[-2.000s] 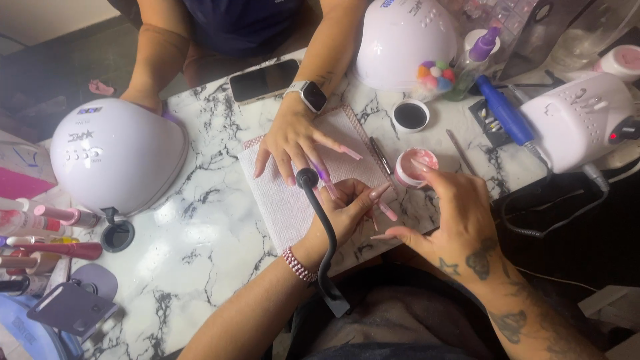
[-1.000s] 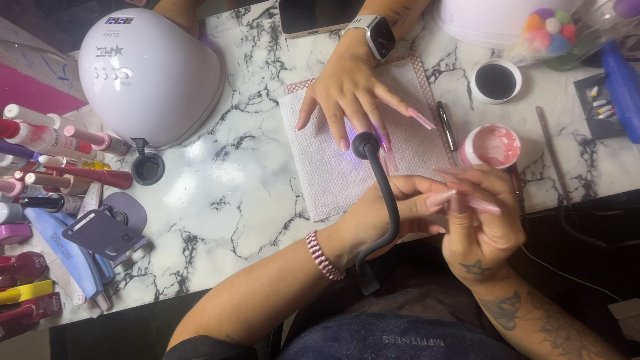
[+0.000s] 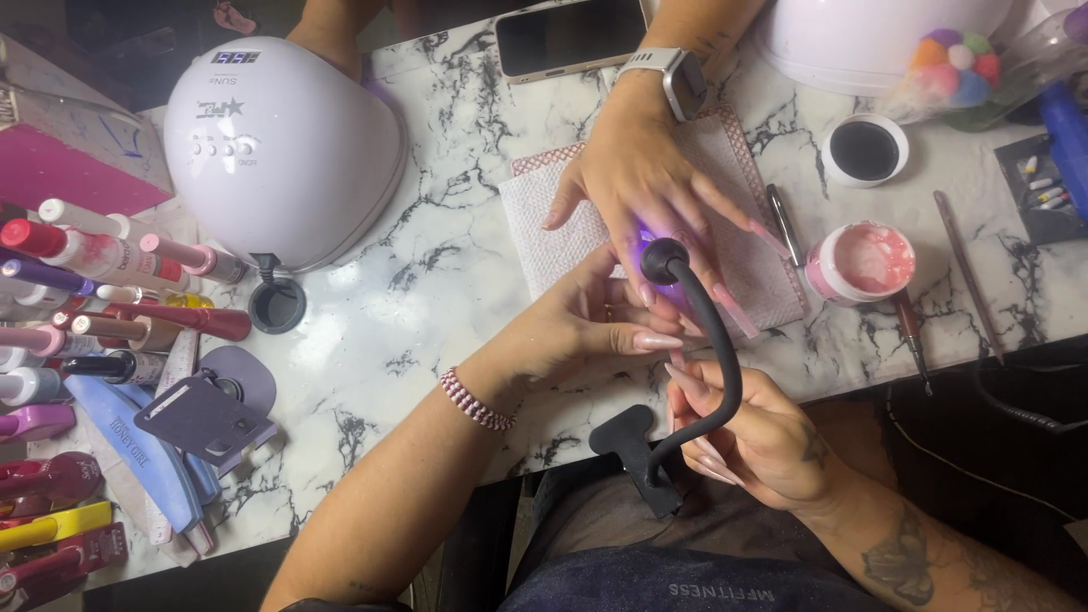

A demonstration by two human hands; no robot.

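Observation:
My left hand, with a beaded bracelet, lies against the fingertips of another person's hand; whether it grips a finger is unclear. My right hand is below it, fingers bent, by a small pinkish piece near my left thumb; its hold is partly hidden. A black gooseneck lamp arches over my right hand, its head glowing violet above the other person's fingers. That hand, with long pink nails, rests on a white paper towel. An open jar of pink product is to the right.
A white nail lamp stands left, beside nail polish bottles and blue nail files. A phone lies at the back. A jar lid, a metal tool and a brush lie right. Another white lamp is behind.
My right hand was by the pink jar two seconds ago, then met my left hand. Now it is lower, and my left hand is up against the other person's fingers. The view has shifted.

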